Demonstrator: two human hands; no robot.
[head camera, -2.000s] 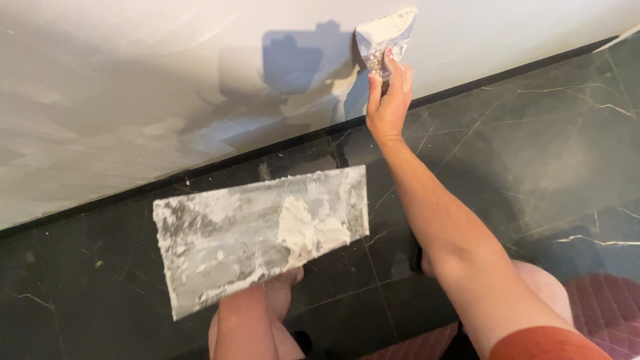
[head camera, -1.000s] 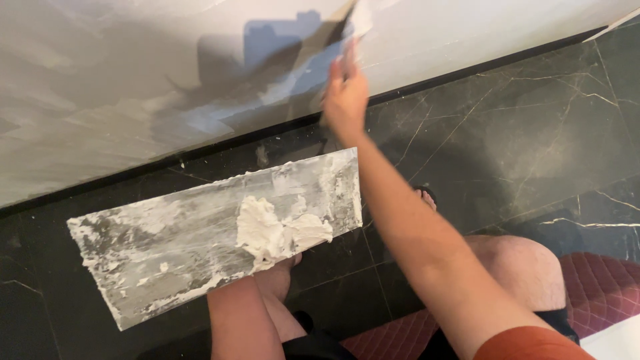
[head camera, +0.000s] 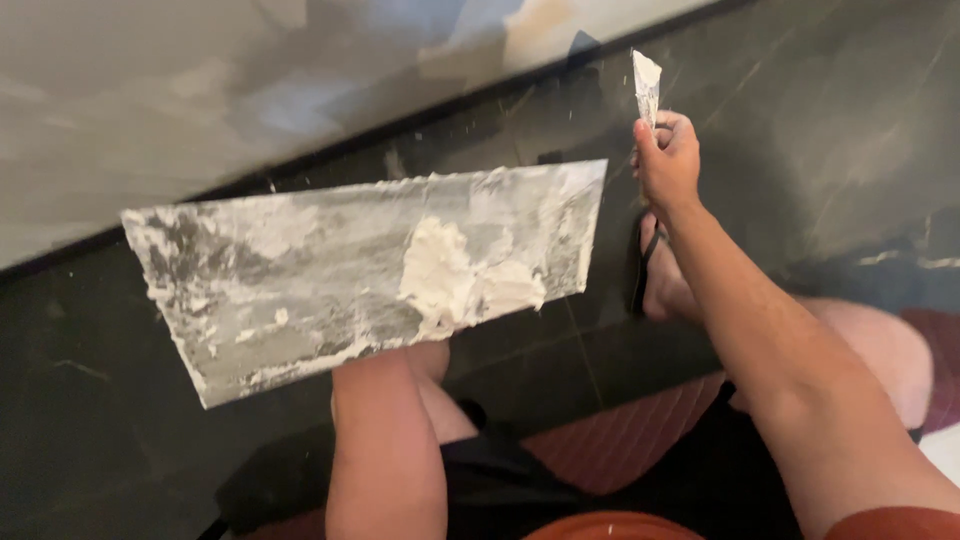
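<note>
A wide, flat plasterer's hawk or blade (head camera: 345, 262), smeared with dried white compound, spans the left and middle of the view. A lump of wet white filler (head camera: 439, 270) lies on its right half. My left forearm comes up from below and ends beneath this plate, which hides the left hand and its grip. To the right of the plate, my right hand (head camera: 667, 154) grips a small putty knife (head camera: 647, 82), its blade pointing up and coated with white filler. The putty knife stands apart from both the plate and the wall.
A grey-white wall (head camera: 150, 97) crosses the upper left, with a dark baseboard (head camera: 450, 105) along its foot. Dark veined floor tiles (head camera: 810, 150) lie below. My sandalled foot (head camera: 660, 270) is right of the plate, and a quilted dark red cloth (head camera: 637, 435) is under my legs.
My right hand has moved the putty knife from the wall to a spot over the floor tiles. The coated plate remains held up in front of me. The view has shifted somewhat.
</note>
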